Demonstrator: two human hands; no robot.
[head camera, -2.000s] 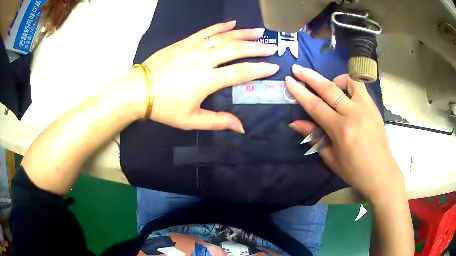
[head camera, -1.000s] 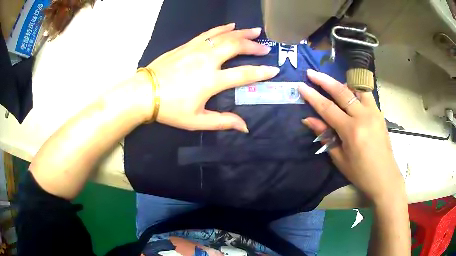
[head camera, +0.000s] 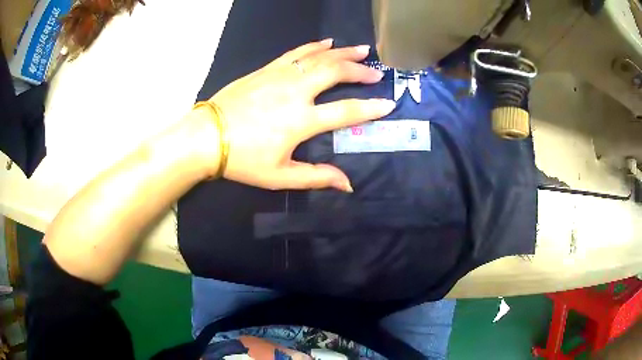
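Observation:
A dark navy jacket front panel (head camera: 394, 260) lies over the machine table and over its front edge. A pale grey label (head camera: 384, 136) lies flat on its lining. The brand label with white lettering (head camera: 407, 86) lies above it, partly under the machine head, which hides the needle area. My left hand (head camera: 285, 119) rests flat on the panel, fingers spread, left of both labels, holding nothing. My right hand is off the work; only a blurred bit of skin shows at the lower right corner, so its fingers and the snips cannot be seen.
The cream machine head (head camera: 429, 31) stands over the panel, with a spring and brass-coloured knob (head camera: 510, 121) at its front. A blue and white box (head camera: 43, 42) and dark cloth (head camera: 21, 126) are at the left. A red stool (head camera: 598, 313) stands below the table at lower right.
My right hand and the snips have left the panel towards the lower right, uncovering the right end of the grey label. My left hand has stayed nearly in place.

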